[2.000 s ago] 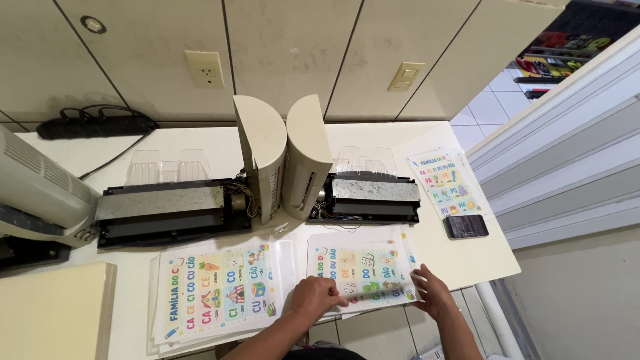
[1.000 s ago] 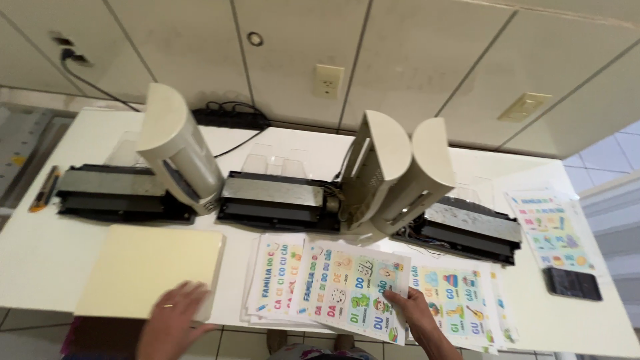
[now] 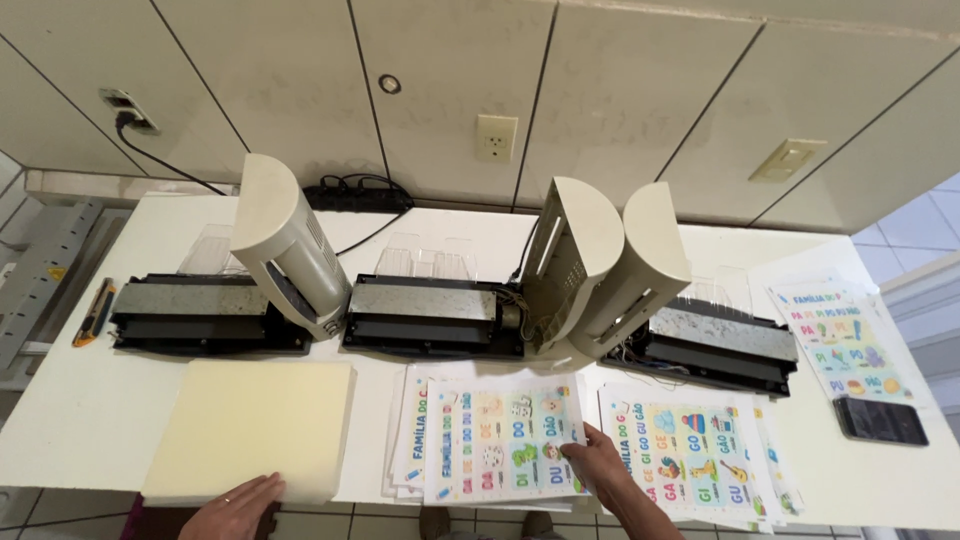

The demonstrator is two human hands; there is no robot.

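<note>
My left hand [image 3: 238, 508], with a ring on one finger, rests on the front edge of a thick stack of pale yellow sheets [image 3: 251, 427]. My right hand [image 3: 596, 457] grips the right edge of a printed syllable sheet [image 3: 517, 442], thumb on top. That sheet lies over a stack of similar printed sheets [image 3: 411, 435], whose left margin shows. To the right of my right hand is another pile of colourful printed sheets [image 3: 686, 450] with syllables and small pictures.
Three opened laminators [image 3: 424, 319] stand along the back, their beige covers [image 3: 289, 240] upright. A utility knife [image 3: 94, 311] lies at far left. A smartphone [image 3: 881, 420] lies below more printed sheets [image 3: 847, 337] at right. A black power strip [image 3: 356, 196] sits by the tiled wall.
My right hand has the printed sheet, which lay on the right pile two seconds ago, over the left pile. My left hand has moved left to the yellow stack. The view has shifted left.
</note>
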